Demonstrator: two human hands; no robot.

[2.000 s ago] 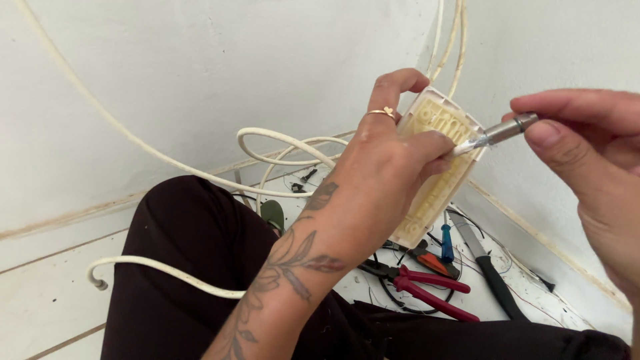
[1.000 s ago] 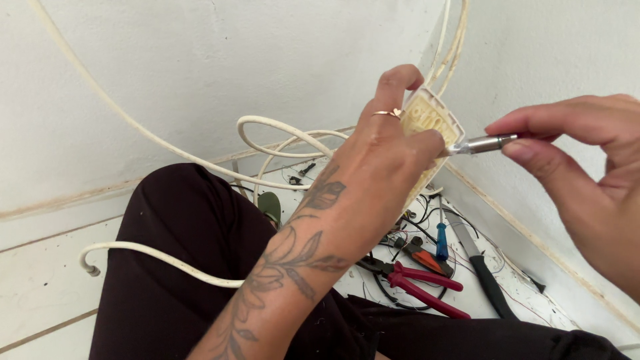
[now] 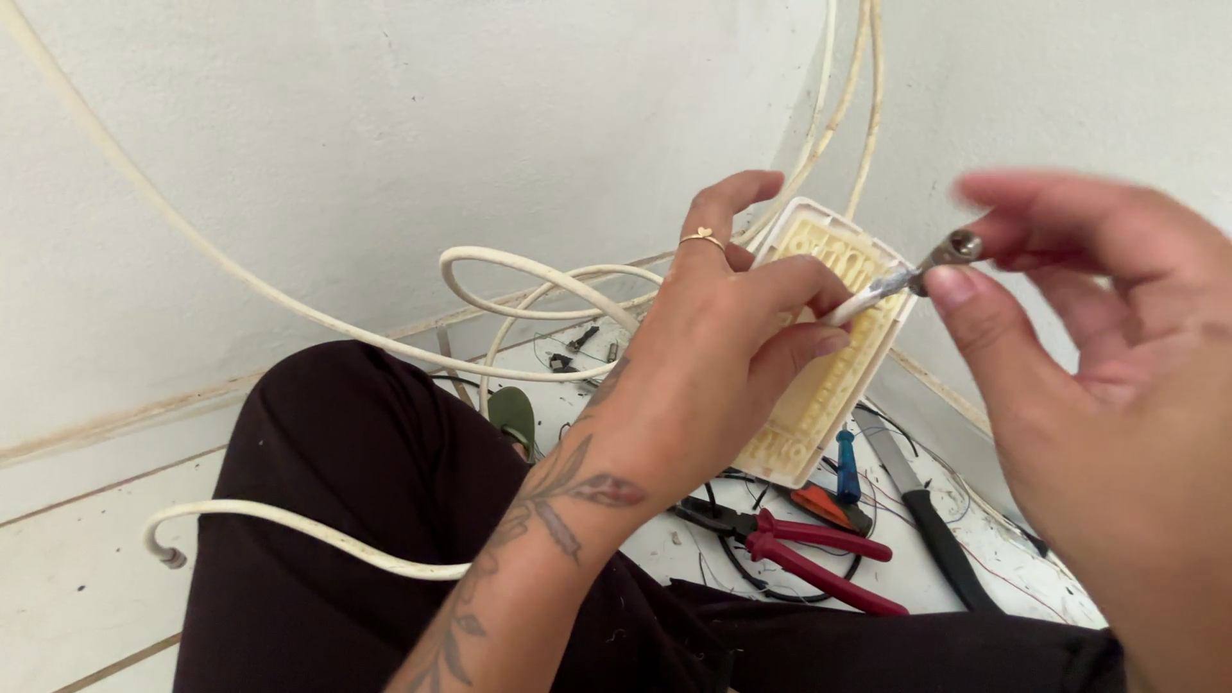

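My left hand (image 3: 741,308) pinches a white coaxial cable end (image 3: 852,306) between thumb and forefinger, in front of a yellowed plastic case (image 3: 818,385) with molded compartments. Whether that hand also grips the case is hidden. Grey braid shows where the cable meets a metal coaxial connector (image 3: 953,252). At the right, my right hand (image 3: 1068,289) has its thumb against the connector, with its forefinger behind it and its other fingers blurred. The connector now sits tilted on the cable end, its open end towards the camera.
Red-handled pliers (image 3: 818,558), a blue-handled screwdriver (image 3: 847,467), an orange-and-black tool (image 3: 823,505) and a black-handled knife (image 3: 938,539) lie on the tiled floor among wire scraps. Looped white cable (image 3: 539,265) runs along the wall. Another cable end with a connector (image 3: 171,556) hangs over my left knee.
The connector, in line with the cable a second ago, is now tilted. My right hand's fingers have spread and shifted around it. More of the plastic case shows behind my left hand.
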